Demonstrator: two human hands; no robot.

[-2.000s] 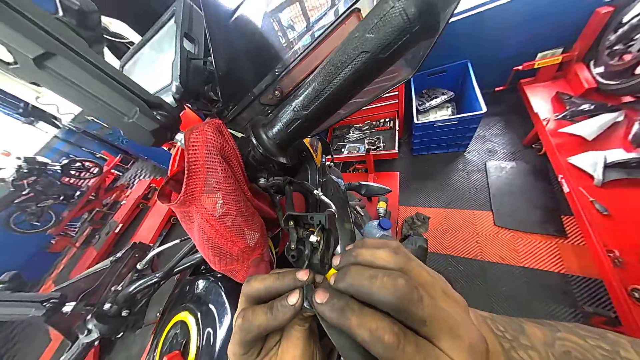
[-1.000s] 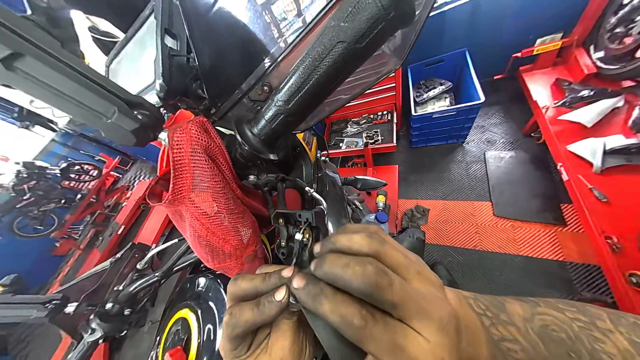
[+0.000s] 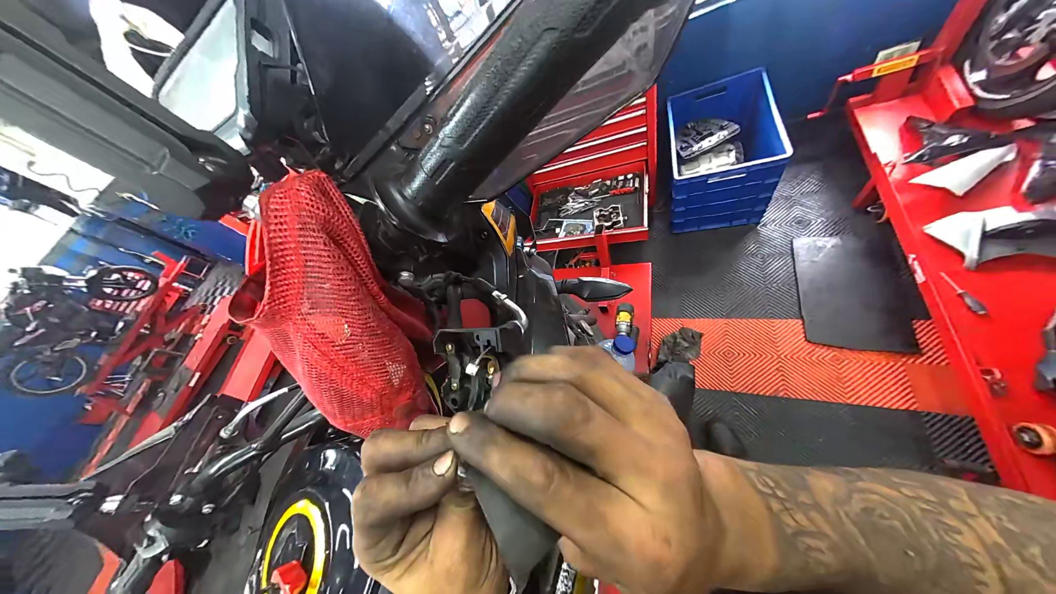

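Observation:
My left hand point(image 3: 425, 503) and my right hand point(image 3: 594, 470) meet at the lower middle, thumbs and fingertips pinched together on a small dark part that they mostly hide. A dark grey flap or cover point(image 3: 511, 520) hangs below my right fingers. Just above my fingertips is an opened black handlebar switch housing point(image 3: 474, 351) with brass-coloured contacts and wires. The black rubber handlebar grip point(image 3: 511, 107) rises to the upper right. A red mesh cloth point(image 3: 330, 305) drapes over the motorcycle at the left of my hands.
A red tool drawer point(image 3: 590, 235) and a blue crate point(image 3: 730, 198) stand behind the motorcycle. At the right, a red bench point(image 3: 949, 247) bears fairing pieces and a screwdriver point(image 3: 965, 294). A bottle with a blue cap point(image 3: 623, 346) is just beyond my right hand. A black mat point(image 3: 850, 289) lies on the floor.
Both hands stay pinched together below the switch housing, with only small shifts of the fingers. More of the grey flap shows below my right fingers than two seconds ago.

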